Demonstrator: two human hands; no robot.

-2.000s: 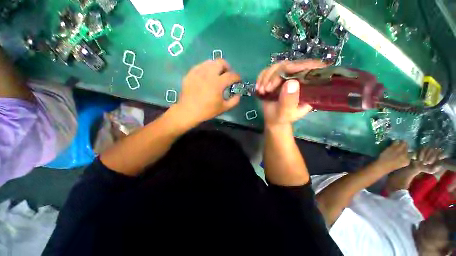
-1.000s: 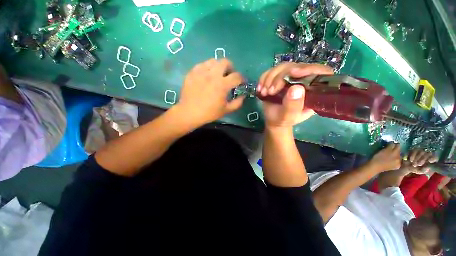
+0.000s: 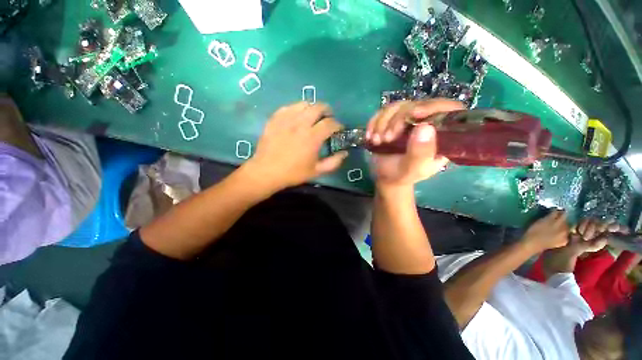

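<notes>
My left hand point(image 3: 296, 145) holds a small dark and silver electronic assembly point(image 3: 343, 140) in its fingertips over the green bench. My right hand point(image 3: 408, 144) is shut around the dark red electric screwdriver point(image 3: 486, 138), which lies nearly level with its front end pointing left. The screwdriver's tip is at or very near the assembly; whether it touches cannot be told. Fingers hide part of the assembly. A dark heap of circuit assemblies point(image 3: 440, 63) lies behind my right hand. Several thin white rectangular frames point(image 3: 250, 83) lie flat on the bench.
Another pile with bright green boards point(image 3: 105, 63) lies at the far left. A white box point(image 3: 224, 15) is at the top. A pale rail point(image 3: 521, 63) crosses at the right, with a yellow item point(image 3: 598, 138) and a black cord point(image 3: 625, 105). People sit on both sides; one person's hands point(image 3: 563, 232) are at right.
The view has shifted, so the bench items appear lower and more of the white box shows. Both hands keep their hold, and the screwdriver is more level than one second ago.
</notes>
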